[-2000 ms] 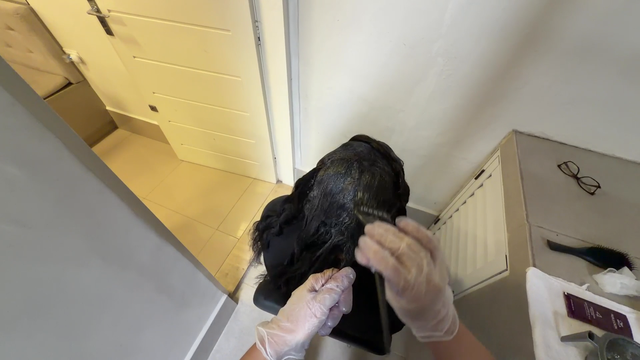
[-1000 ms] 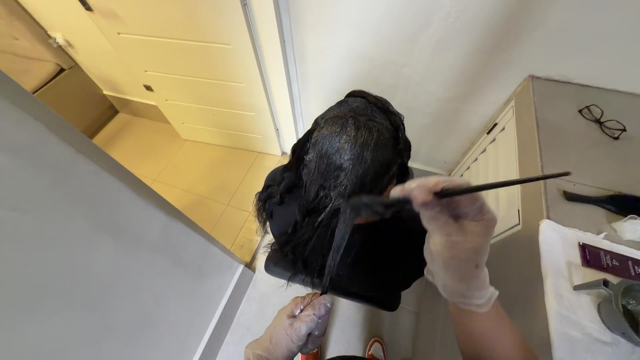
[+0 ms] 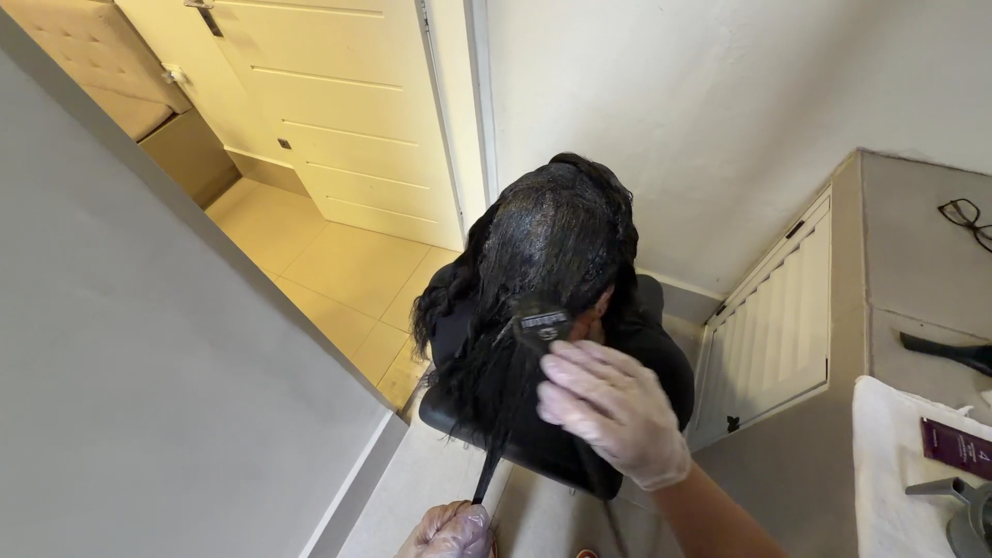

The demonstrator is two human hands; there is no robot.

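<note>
A seated person with long, wet-looking black hair (image 3: 542, 232) faces away from me. My right hand (image 3: 612, 411), in a clear plastic glove, grips a black tint brush (image 3: 545, 325); its head is against the hair beside the person's ear, and its handle points down toward me. My left hand (image 3: 453, 531), gloved too, pinches the end of a hair strand and holds it drawn down over the back of the black chair (image 3: 519, 449).
On the counter (image 3: 922, 256) at right are eyeglasses (image 3: 969, 221), a black brush (image 3: 945, 350), and a white towel (image 3: 883, 465) bearing a purple packet (image 3: 957, 447) and a grey bowl (image 3: 973, 523). A grey wall (image 3: 170, 310) stands at left.
The brush handle, which pointed right one second ago, now points down toward me. The left hand still holds a strand drawn downward.
</note>
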